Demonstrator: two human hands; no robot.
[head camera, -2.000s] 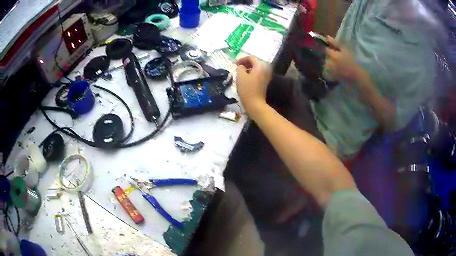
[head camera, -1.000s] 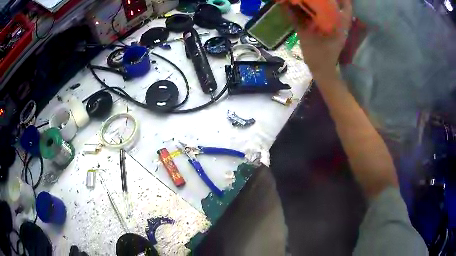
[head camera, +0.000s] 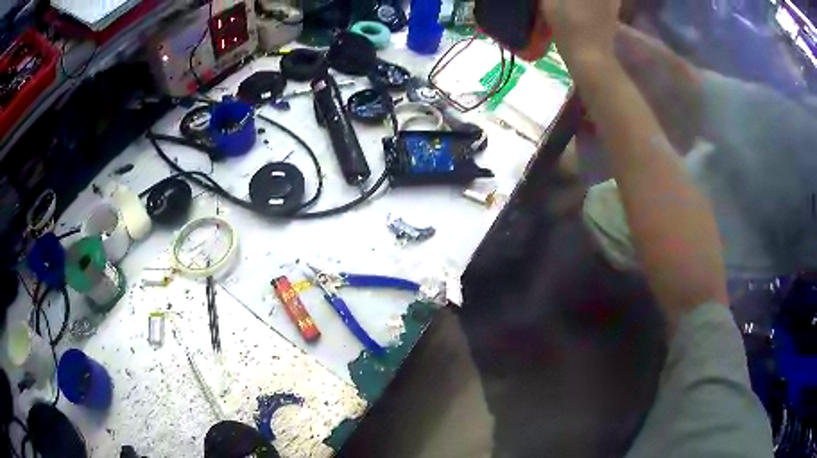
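Observation:
My right hand (head camera: 580, 25) is at the top edge, partly cut off. It grips an orange-edged multimeter (head camera: 512, 20) with a dark face, above the bench's far right. Thin red and dark leads (head camera: 466, 106) loop below it. My right forearm crosses from the lower right. My left hand is not in view. On the bench lie a black housing with a blue board (head camera: 430, 154), a small pouch battery (head camera: 479, 194) and a curved small part (head camera: 410, 231).
Open blue-handled cutters (head camera: 345, 297) and a red-orange tube (head camera: 296, 309) lie near the peeling green edge (head camera: 394, 344). The soldering iron (head camera: 340, 134), its cord, black cups and a clear ring (head camera: 206, 247) lie farther left. Another person in grey-green (head camera: 743, 170) is close on the right.
My right hand has gone from the bench's right edge up to the top of the view and now holds the multimeter. The view has shifted. The red and dark leads now show.

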